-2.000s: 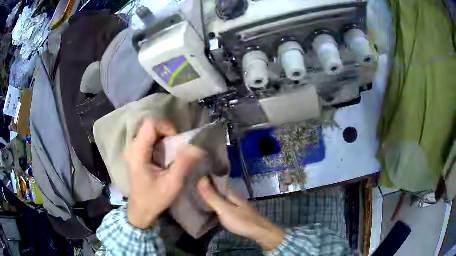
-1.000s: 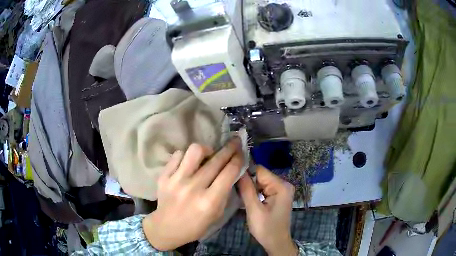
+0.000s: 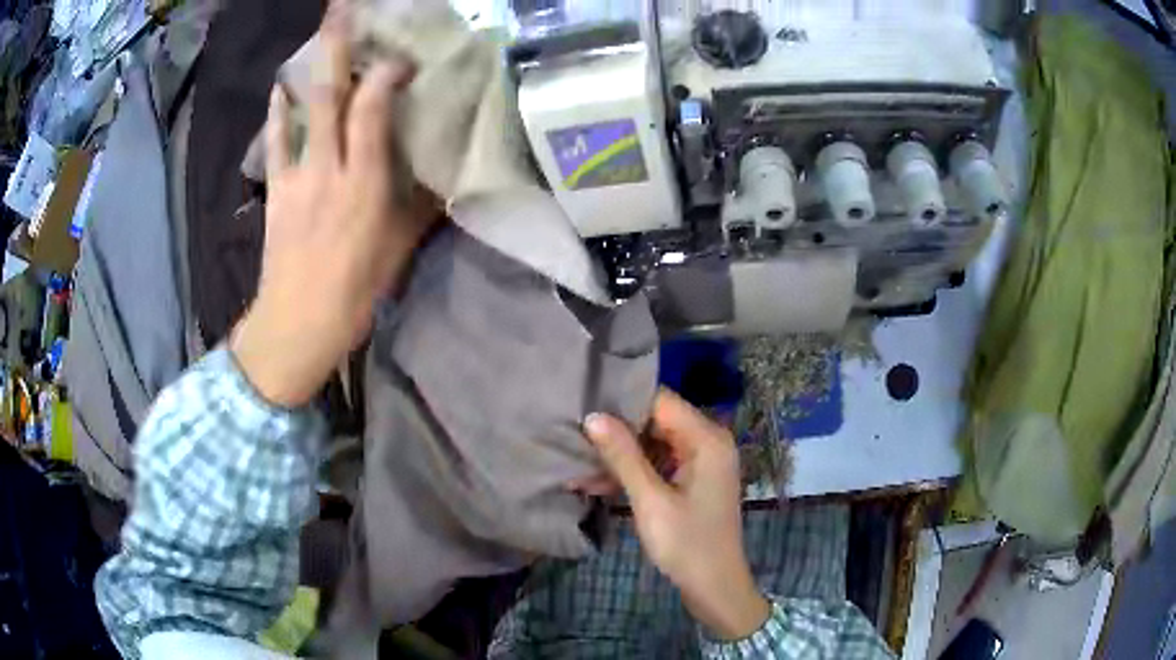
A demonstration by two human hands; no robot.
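My left hand (image 3: 338,206) is raised at the upper left, its fingers on a beige cut piece (image 3: 484,142) and holding it up. The beige piece runs down to the needle area (image 3: 628,273). My right hand (image 3: 671,484) grips the edge of the grey-brown garment body (image 3: 484,374) between thumb and fingers, just below the needle area. The grey-brown cloth hangs from the machine front down over the lap. The overlock machine (image 3: 606,161) stands behind the cloth. Where the cloth meets the presser foot is too small to tell.
Fabric trimmings (image 3: 780,380) lie over a blue tray (image 3: 828,402) right of the needle. Four white tension knobs (image 3: 845,181) line the machine front. Olive-green cloth (image 3: 1077,271) hangs at right. Grey cloth (image 3: 123,297) and dark brown cloth (image 3: 239,142) hang at left. A black object (image 3: 974,641) is at lower right.
My left hand has moved from beside the needle to the upper left, lifting the beige cloth. The grey-brown cloth now lies exposed below. My right hand stays near the needle area, on the cloth edge.
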